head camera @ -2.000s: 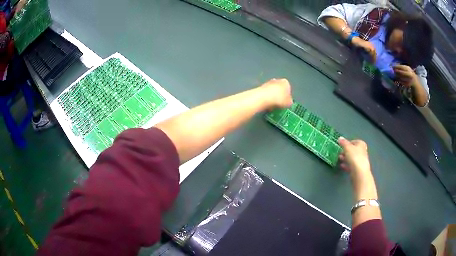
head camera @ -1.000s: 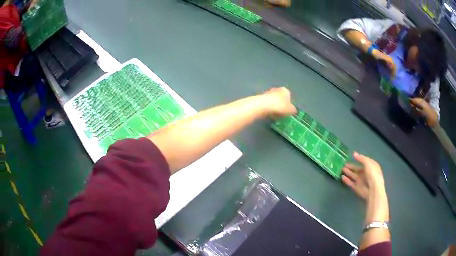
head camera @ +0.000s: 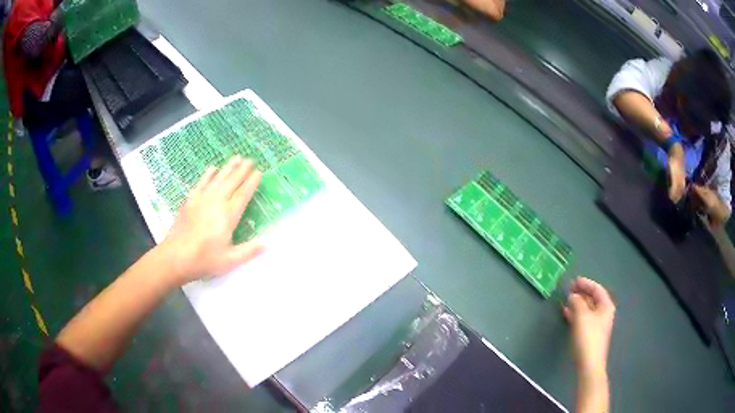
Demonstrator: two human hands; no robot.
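A green PCB panel (head camera: 512, 234) lies loose on the grey-green bench, right of centre. My right hand (head camera: 590, 313) is just off its lower right corner, fingers curled, with nothing visible in it. My left hand (head camera: 211, 218) is spread over green panels (head camera: 294, 184) that lie on the upper part of a white sheet (head camera: 298, 302) at left. The palm hides part of the panels; I cannot tell whether the fingers touch them. The panels lie close together, with rows of dark marks and plain blocks.
A black mat (head camera: 483, 375) with clear tape (head camera: 411, 355) is at the bottom. A black ridged tray (head camera: 133, 77) is at upper left, near a person in red (head camera: 32, 60) holding a green panel. Another person (head camera: 685, 121) works across the bench. Another panel (head camera: 425, 24) lies at the top.
My left hand has let go of the loose panel and moved left over the panels on the white sheet. My right hand has come off the loose panel. The view has shifted left.
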